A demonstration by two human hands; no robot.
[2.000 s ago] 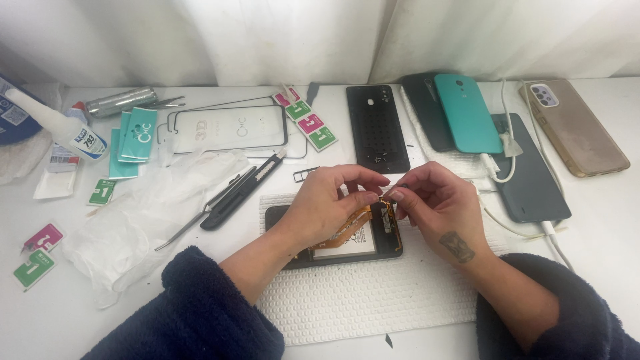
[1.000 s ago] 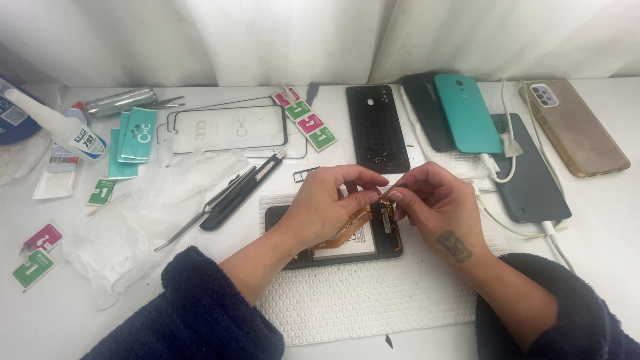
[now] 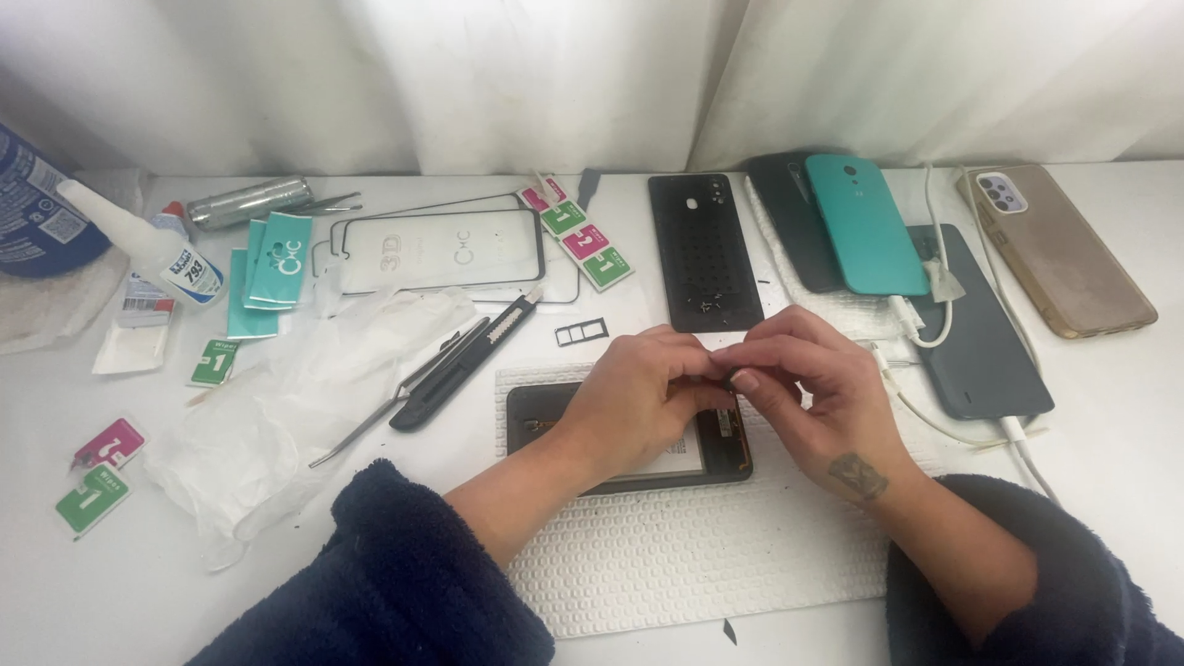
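An opened smartphone (image 3: pixel 541 400) lies on a white textured mat (image 3: pixel 703 555), its battery and inner parts partly hidden by my hands. Over its right half, my left hand (image 3: pixel 638 402) has thumb and fingers pinched together near the upper edge. My right hand (image 3: pixel 809 398) meets it fingertip to fingertip, with a small dark piece (image 3: pixel 731 377) between thumb and fingers. Whether the left fingers also grip that piece cannot be told. A SIM tray (image 3: pixel 581 332) lies just beyond the mat. Behind my hands is a black phone back cover (image 3: pixel 698 222) with small screws (image 3: pixel 710 303) on it.
Left of the phone lie a utility knife (image 3: pixel 467 365), tweezers (image 3: pixel 370 425), crumpled clear plastic (image 3: pixel 277 444), screen protectors (image 3: pixel 439 250) and a glue bottle (image 3: pixel 171 254). Several phones stand at the right, including a teal one (image 3: pixel 865 222) and one in a brown case (image 3: pixel 1068 245), with white cables (image 3: pixel 948 314).
The orange flex cable seen earlier over the phone's battery no longer shows there. My hands have shifted slightly and now meet around a small dark piece.
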